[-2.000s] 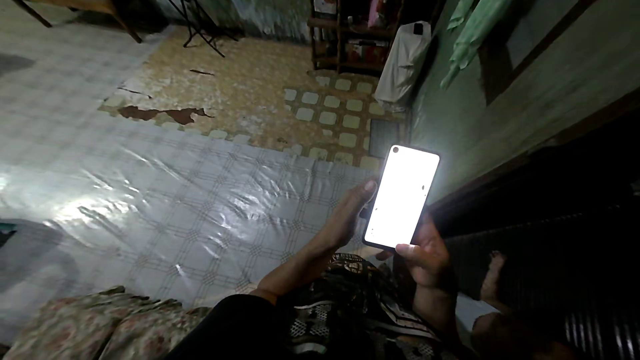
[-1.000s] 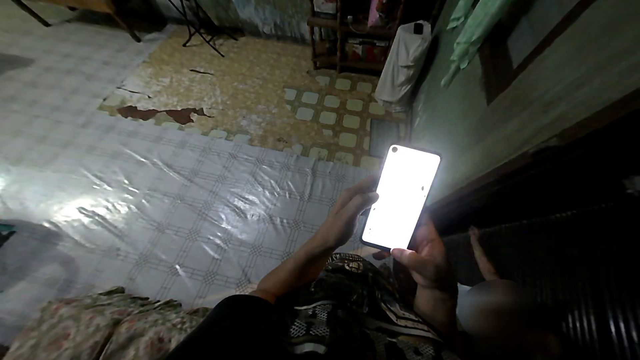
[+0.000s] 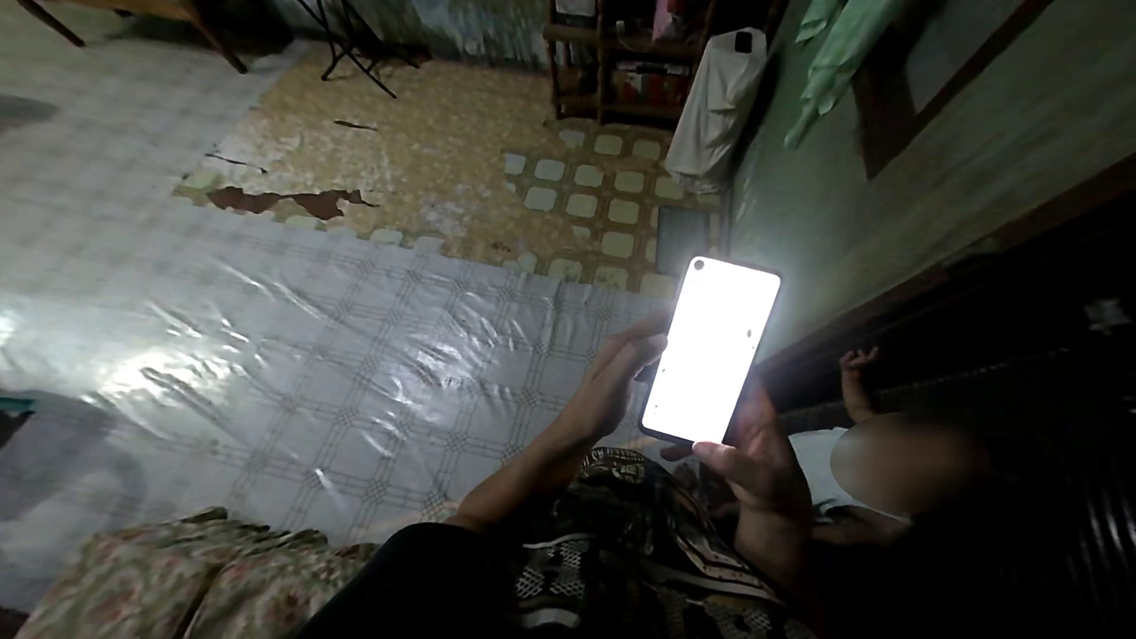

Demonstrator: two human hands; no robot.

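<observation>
A smartphone (image 3: 713, 351) with a glaring white screen stands tilted in front of me, too bright to read. My right hand (image 3: 754, 453) holds its lower right corner, the thumb over the bottom edge and the other fingers behind it. At the phone's left edge is my left hand (image 3: 617, 377), its thumb against the side of the phone and the remaining fingers partly hidden behind it. Below both hands, a dark patterned cloth (image 3: 639, 550) covers my lap.
Close on my right is a small child (image 3: 821, 457) with one arm raised. A floral cushion (image 3: 133, 577) lies lower left. Wrinkled plastic sheeting (image 3: 399, 373) covers the floor. Farther off are a wooden shelf (image 3: 577, 34), a hanging white bag (image 3: 719, 106) and a folding stand (image 3: 342, 44).
My left thumb has shifted down along the phone's left edge since two seconds ago. The child beside me has moved, and the raised arm is in a different position. The phone has stayed about in place.
</observation>
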